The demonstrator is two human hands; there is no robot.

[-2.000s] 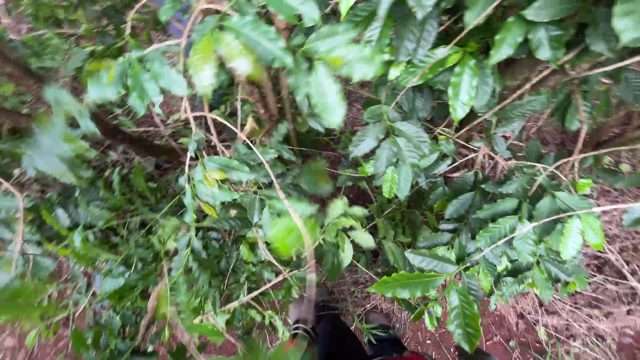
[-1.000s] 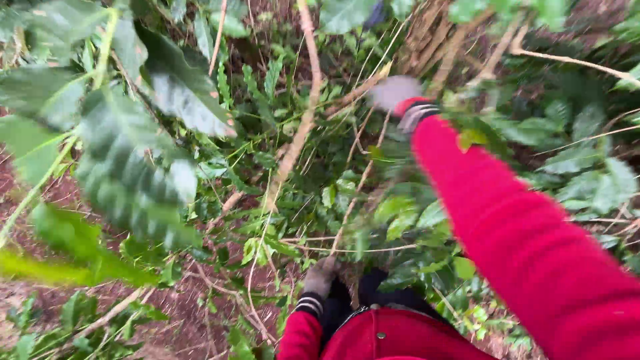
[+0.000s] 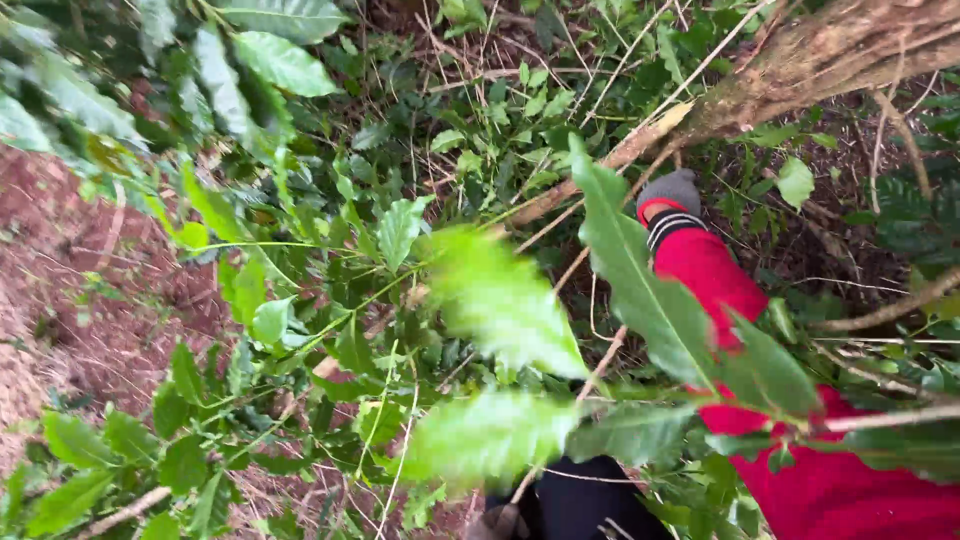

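Observation:
My right hand (image 3: 671, 191), in a grey knitted glove, reaches down beside the lower end of a thick brown woody stem (image 3: 772, 82). Its fingers point away and are mostly hidden, so their hold cannot be made out. A red sleeve with a striped black cuff runs back from it, partly behind leaves. At the bottom edge, my left hand (image 3: 496, 523), also gloved, is blurred and only partly in view, closed around a thin bare branch (image 3: 604, 360) that slants up to the right. Large green leaves (image 3: 510, 300) hang close to the camera, over the middle.
Leafy shoots (image 3: 187, 450) spread over the lower left, and more foliage (image 3: 277, 60) hangs at the upper left. Reddish soil with dry litter (image 3: 112, 285) shows at left. Another bare branch (image 3: 892, 311) crosses at right. Dark trousers (image 3: 600, 502) show at the bottom.
Neither hand is visible in the oldest frame; both appear one second ago. The view has shifted, and the left hand now lies at the bottom edge. Different leaves cover the middle and part of the right sleeve.

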